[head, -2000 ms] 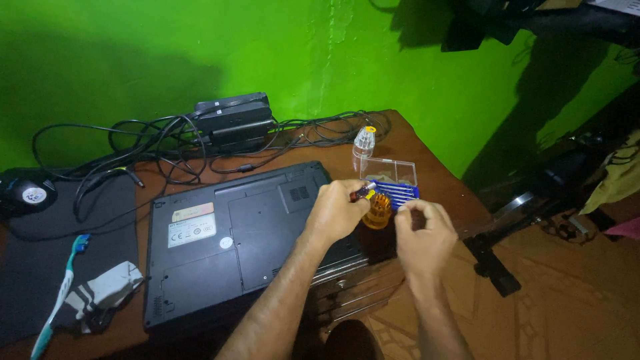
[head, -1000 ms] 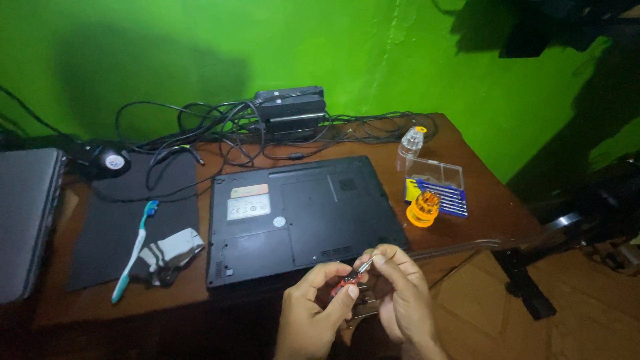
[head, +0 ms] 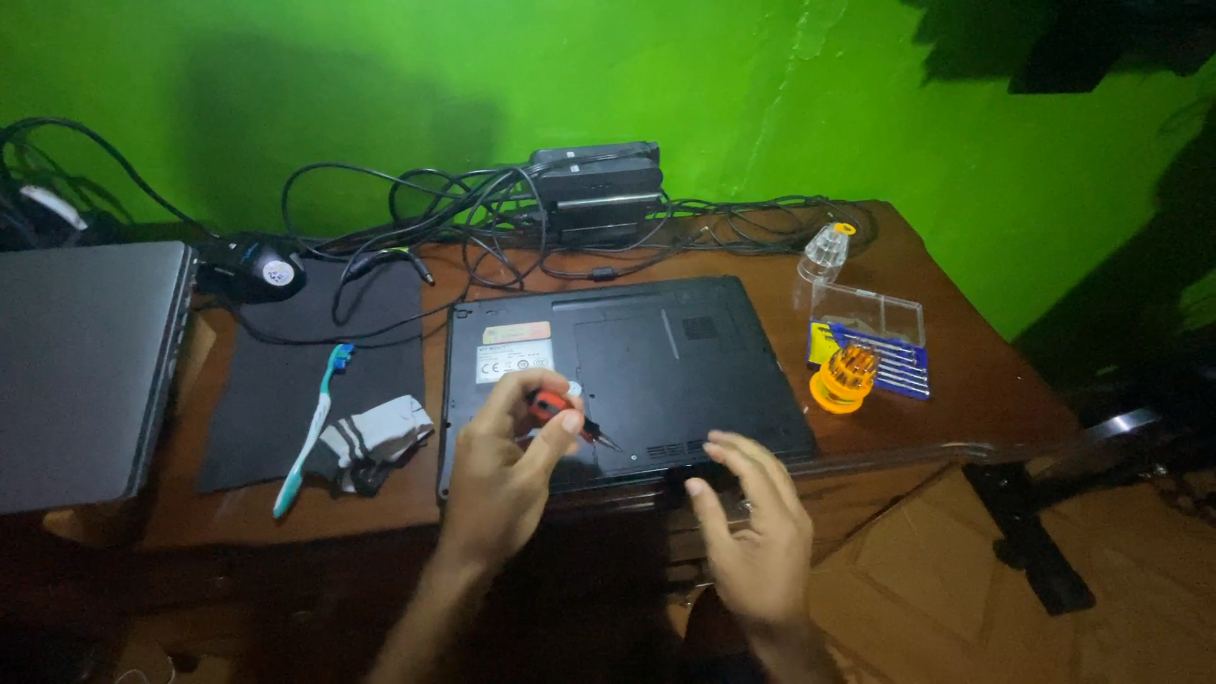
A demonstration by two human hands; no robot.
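Observation:
A black laptop [head: 655, 380] lies upside down on the wooden desk, its base panel and vents facing up. Above its front left part, my left hand [head: 508, 456] holds a red and black screwdriver [head: 556, 408] between thumb and fingers; the metal tip points right and down. My right hand [head: 755, 522] is at the laptop's front right edge, fingers apart, holding nothing. Right of the laptop stand an orange round holder of driver bits [head: 844, 380] and an open clear case [head: 869, 313] with a blue and yellow insert of small screwdrivers [head: 883, 363]. Behind them is a clear ribbed cover [head: 824, 254].
Left of the laptop, a toothbrush [head: 318, 418] and a crumpled grey cloth [head: 375, 437] lie by a black mat [head: 275, 380]. Another laptop [head: 85, 366] is at far left. Tangled black cables and a black box [head: 598, 190] line the green wall.
Two seconds ago my hands were beside the bit holder; one second ago they were together at the laptop's front edge. Now they are apart, the right hand off the screwdriver.

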